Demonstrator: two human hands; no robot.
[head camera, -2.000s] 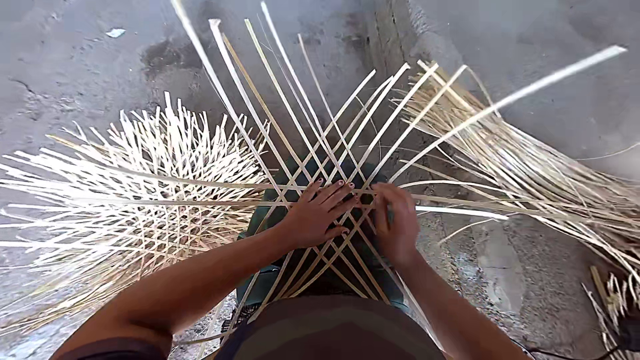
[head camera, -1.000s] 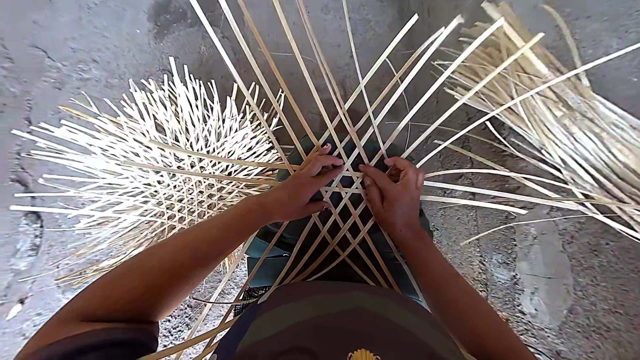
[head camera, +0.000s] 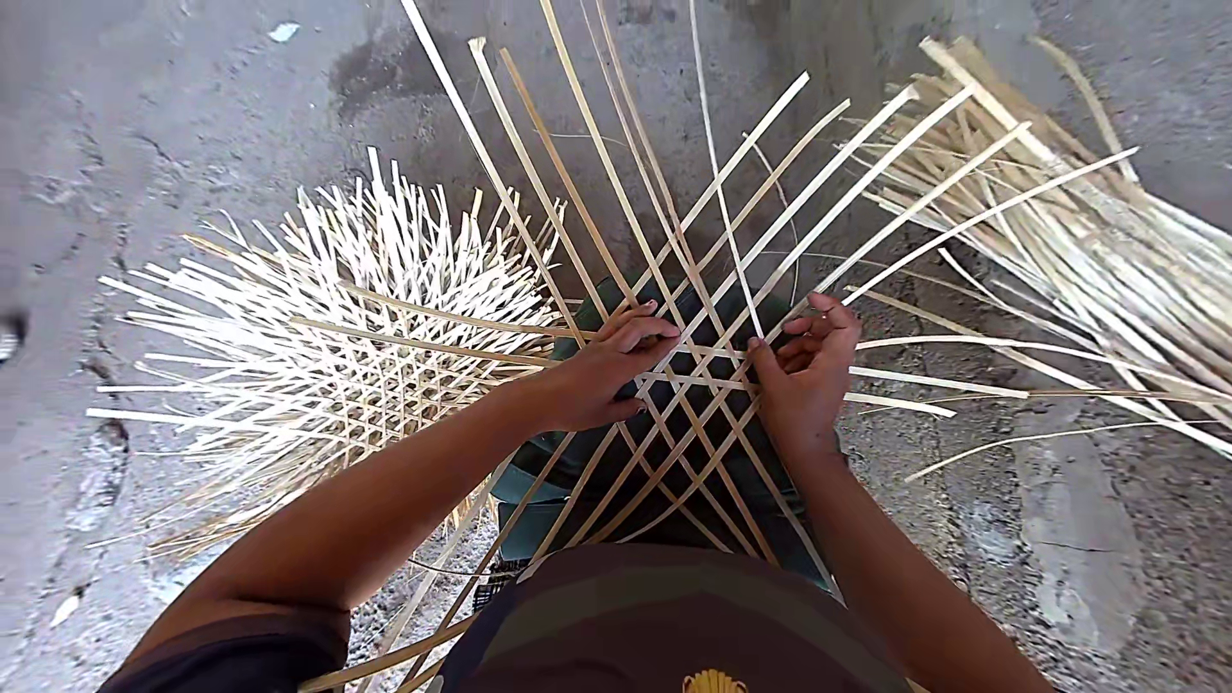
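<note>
An open hexagonal weave of pale split-cane or bamboo strips (head camera: 693, 423) lies across my lap, its long loose ends fanning out up, down and to both sides. My left hand (head camera: 616, 371) is at the upper left part of the weave, fingertips on the crossing strips. On the right side, my right hand (head camera: 808, 361) has its thumb and forefinger closed on a thin pale strip (head camera: 717, 173) that runs up and away over the other strips; its remaining fingers are curled. The undersides of both hands are hidden.
To the left, a stack of finished-looking woven strip pieces (head camera: 385, 366) with spiky ends rests on the rough concrete floor (head camera: 241, 106). A large bundle of loose strips (head camera: 1088, 241) lies at the right, some strips reaching towards the weave. My knees are under the weave.
My two hands have moved apart slightly. The right hand now has a thin strip pinched that stands up towards the top of the view. The view has shifted somewhat.
</note>
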